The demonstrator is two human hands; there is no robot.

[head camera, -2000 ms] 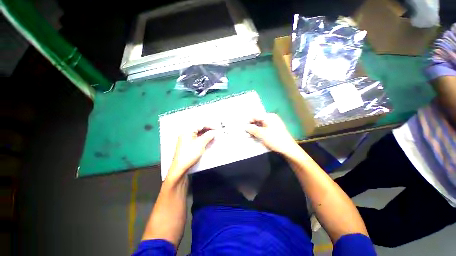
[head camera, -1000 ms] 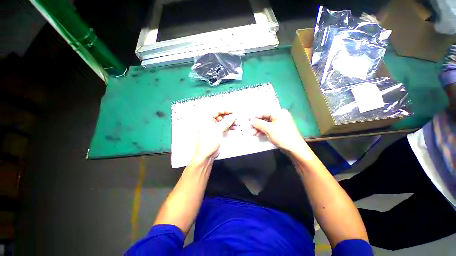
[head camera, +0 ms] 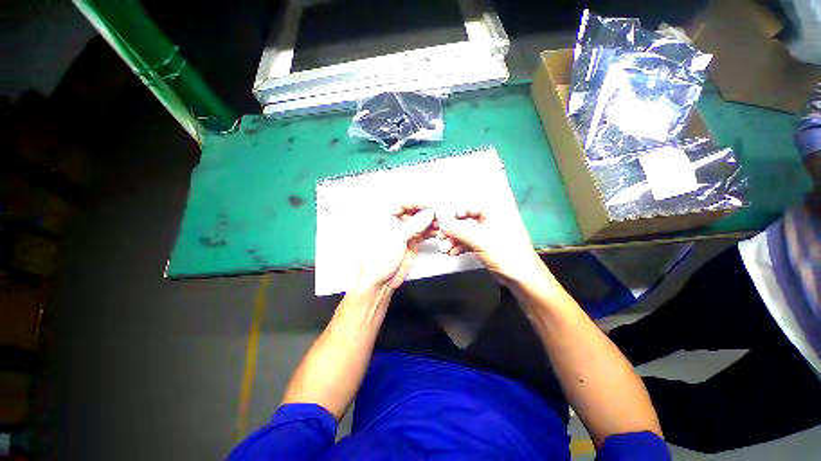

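The white spiral-bound notebook (head camera: 360, 212) lies near the front edge of the green bench, its wire edge on the far side. My left hand (head camera: 396, 243) and my right hand (head camera: 486, 239) are over its middle. Their fingertips meet, thumbs and index fingers pinched together. Whatever may be between the fingertips is too small and hidden to tell. A clear bag of dark small parts (head camera: 397, 122) lies beyond the notebook.
An open brown carton (head camera: 576, 171) with shiny clear bags (head camera: 630, 108) stands at the right. White metal frames (head camera: 387, 72) are stacked at the back. A green post (head camera: 162, 67) rises at the left. Another person (head camera: 792, 261) is at the far right. A brown box (head camera: 756, 67) is behind.
My two hands have come together from apart, and their fingertips now meet over the notebook. The view has shifted, moving the bench items within the picture.
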